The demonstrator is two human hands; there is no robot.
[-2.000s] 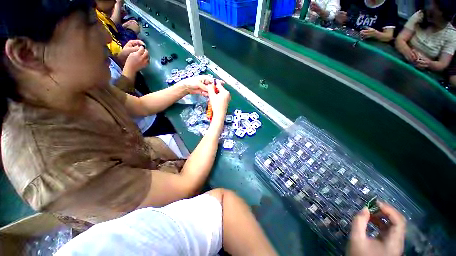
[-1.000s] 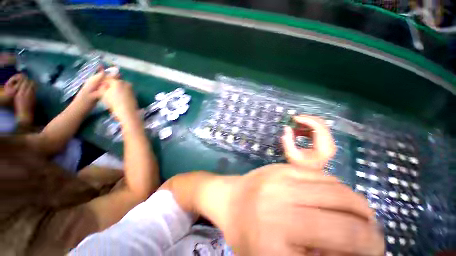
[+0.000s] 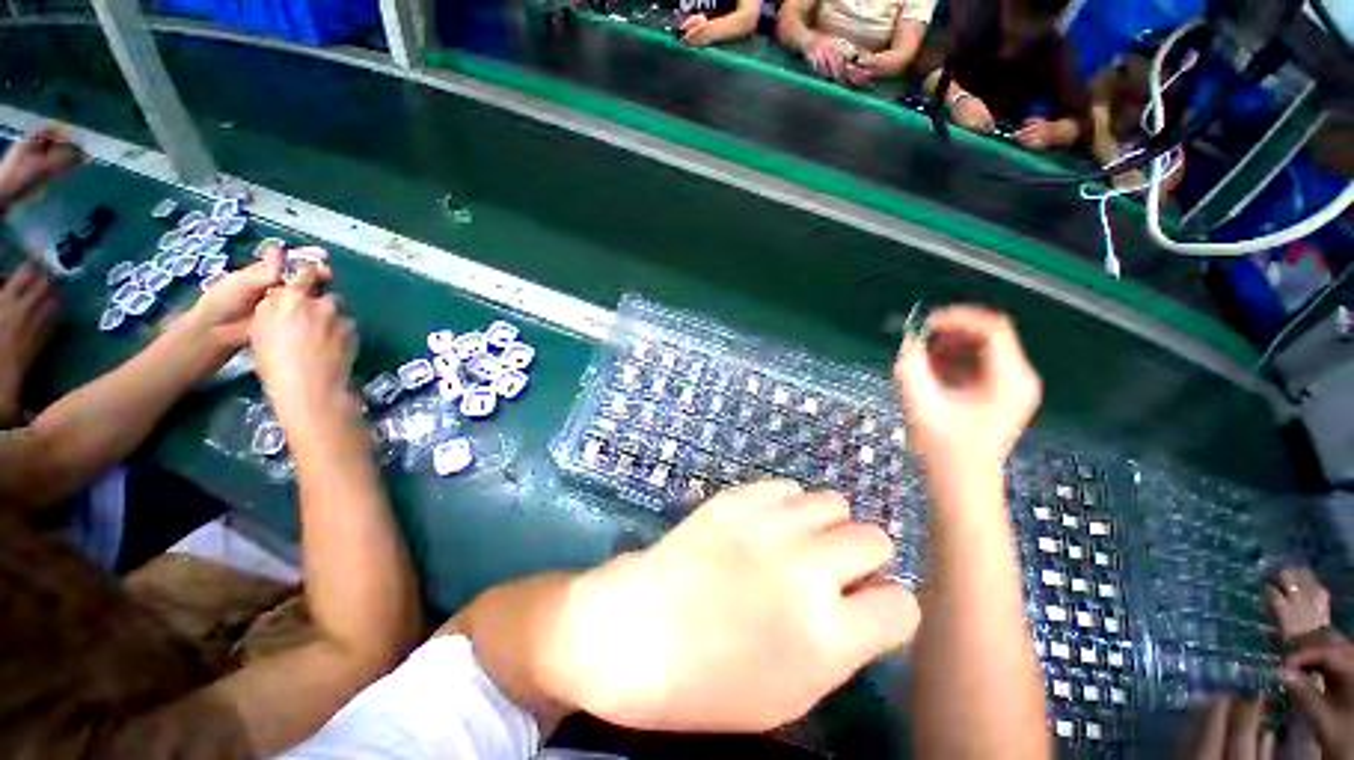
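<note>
My left hand (image 3: 743,609) is large in the lower middle, back of the hand up, fingers curled; its fingertips point right and what is under them is hidden. My right hand (image 3: 965,379) is raised above the right end of the first blister tray, thumb and finger curled together. A tiny dark-green piece, apparently a circuit board (image 3: 913,319), shows at its fingertips, too small to tell clearly. The clear blister tray (image 3: 594,460) holds rows of small dark parts with pale squares, partly hidden by both hands. A second blister tray (image 3: 1077,594) lies right of my right forearm.
A further clear tray (image 3: 1203,520) lies far right, with other people's hands near it. A neighbour's hands (image 3: 297,319) work at left above loose white housings (image 3: 483,371) and clear plastic. A metal rail (image 3: 431,260) edges the dark green conveyor belt (image 3: 668,238). White cables (image 3: 1173,245) hang upper right.
The view has swung right, bringing the second and far trays into sight. My left hand has come into view. My right hand has risen away from the first tray's parts, toward the belt side.
</note>
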